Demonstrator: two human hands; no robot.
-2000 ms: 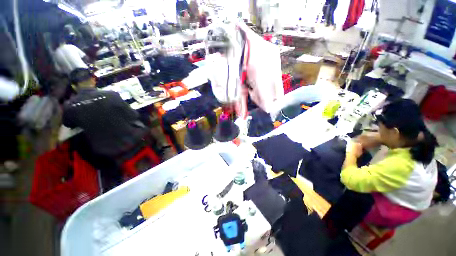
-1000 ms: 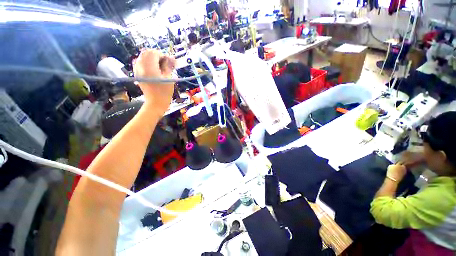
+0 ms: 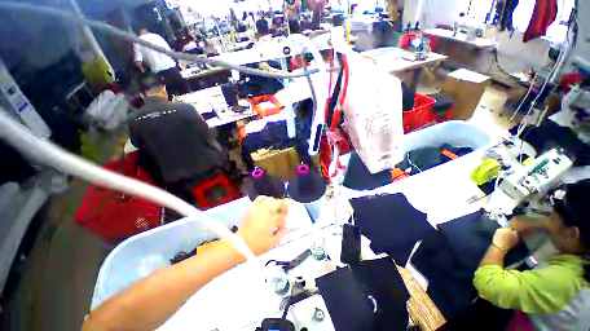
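My left hand [image 3: 262,225] is over the back of the white machine table, just in front of two black thread cones [image 3: 305,185] with pink tips. Its fingers are curled together. No thread can be made out in them. The white machine head [image 3: 309,313] is low in the picture, with round metal parts and a black device [image 3: 277,325] cut off by the bottom edge. Dark cut fabric pieces [image 3: 336,294] lie right of the head. My right hand is not in view.
A pale-blue trough [image 3: 120,262] runs behind the table. A white cable [image 3: 149,187] crosses close in front. A pale hanging piece [image 3: 375,123] is beyond the cones. A person in yellow-green sleeves [image 3: 517,284] works at a machine on the right.
My left hand was raised high beside the thread stand a second ago. It has come down to the table in front of the cones. It was out of view before that.
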